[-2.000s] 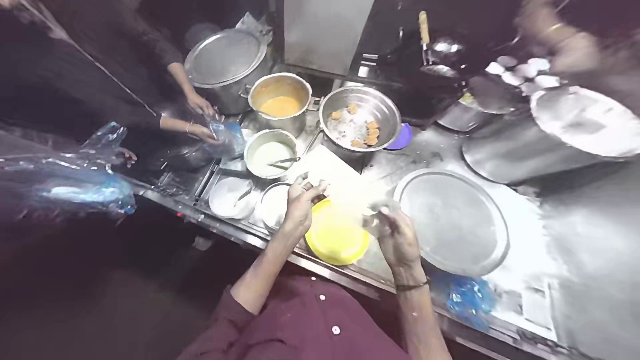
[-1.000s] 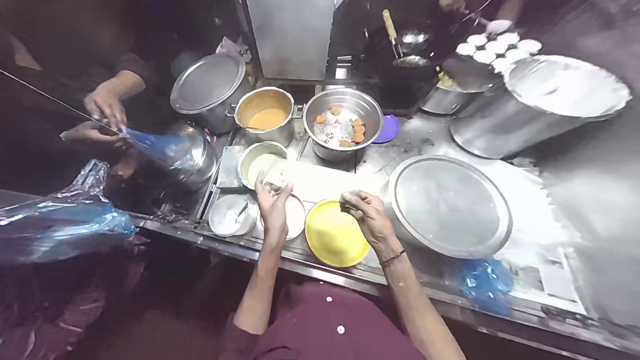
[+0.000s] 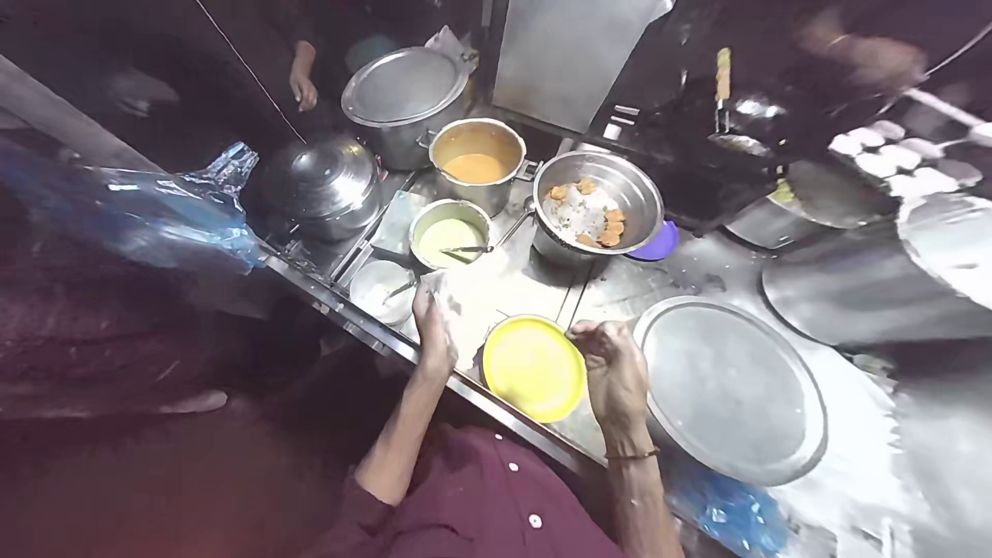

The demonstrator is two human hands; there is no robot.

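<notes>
My left hand [image 3: 435,329] is raised at the counter's front edge, its thumb and fingers around a pale, thin item [image 3: 443,288] that glare blurs. My right hand [image 3: 618,368] is beside the right rim of a round yellow lid [image 3: 535,369], fingertips curled together; whether they hold anything cannot be made out. Behind my left hand stand a pot of pale green sauce [image 3: 448,232] with a spoon and a white tub [image 3: 381,293]. Farther back are a pot of orange sauce [image 3: 476,167] and a steel bowl [image 3: 647,182] holding orange-brown pieces on something white.
A large round metal lid [image 3: 736,387] lies right of my right hand. A purple lid [image 3: 657,242] is beside the steel bowl. Large covered pots [image 3: 403,87] stand back left, a tall metal pot [image 3: 837,287] right. Blue plastic [image 3: 748,511] lies lower right. Other people's hands [image 3: 304,77] show at back.
The other person's hands held blue plastic near the left pots; now one hand shows farther back without it. My right hand has moved lower beside the yellow lid since a second ago.
</notes>
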